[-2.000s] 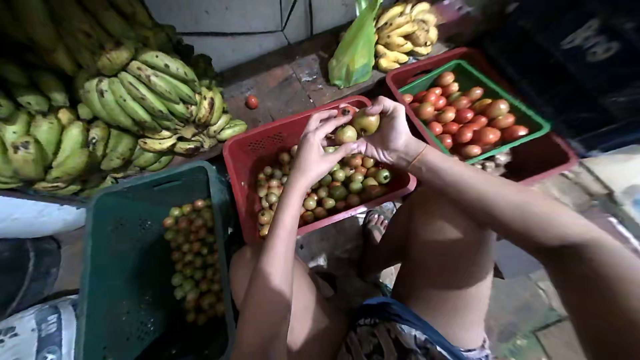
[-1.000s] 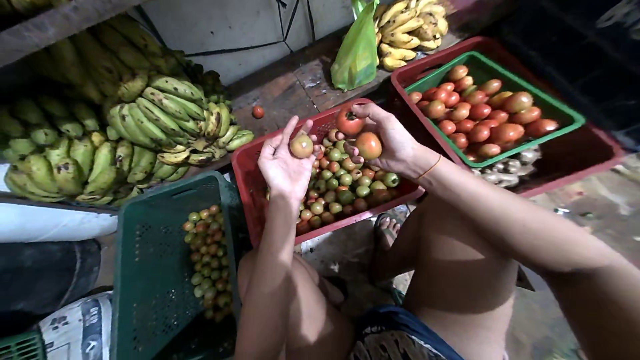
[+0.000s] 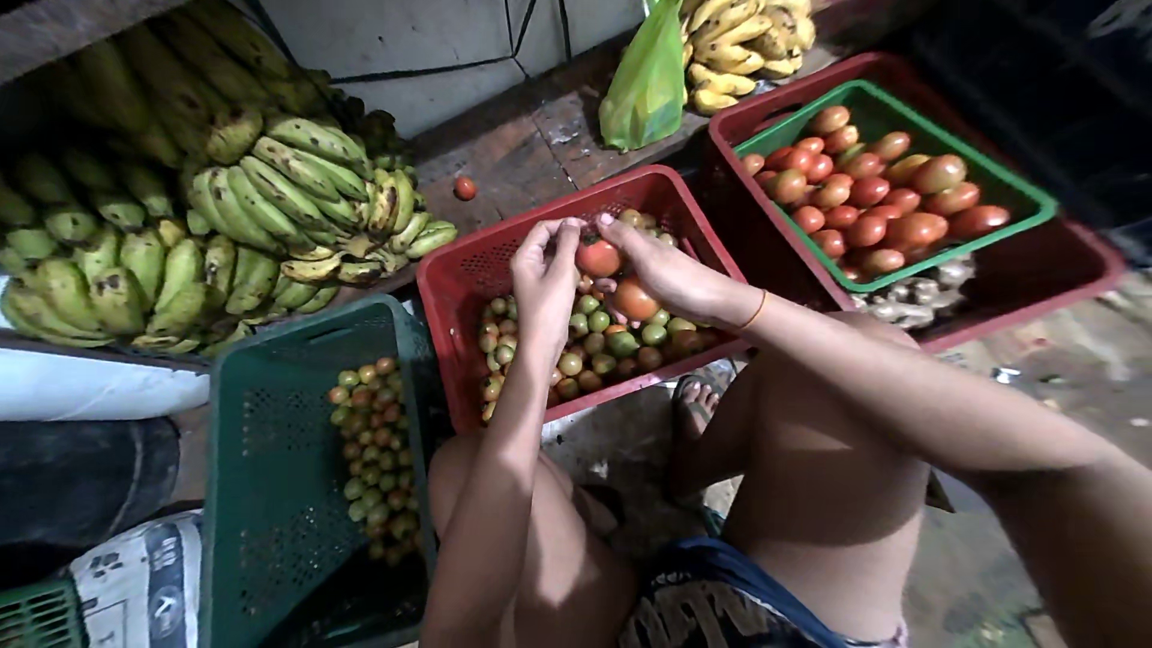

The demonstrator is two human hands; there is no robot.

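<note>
Over a red plastic crate [image 3: 576,409] of small green and reddish tomatoes [image 3: 598,342], my two hands meet at the fingertips. My right hand [image 3: 670,274] holds two red tomatoes: one large tomato [image 3: 635,299] in the palm and another tomato [image 3: 598,257] at the thumb. The fingertips of my left hand [image 3: 547,279] touch the top of that upper tomato near its stem end; whether they grip it, I cannot tell. Left of the crate, a dark green crate [image 3: 306,441] holds more small tomatoes [image 3: 373,450]. A green tray [image 3: 954,261] of red tomatoes [image 3: 868,191] lies at the right.
Under the green tray is another red crate [image 3: 1093,261] with ginger [image 3: 927,292]. Green bananas [image 3: 288,189] are heaped at the left. Yellow bananas [image 3: 742,40] and a green plastic bag [image 3: 646,81] stand at the back. A single tomato [image 3: 464,188] lies on the ledge.
One second ago my hands were apart, with a small tomato in my left hand; now they are together and that tomato no longer shows there. My right hand still has two red tomatoes.
</note>
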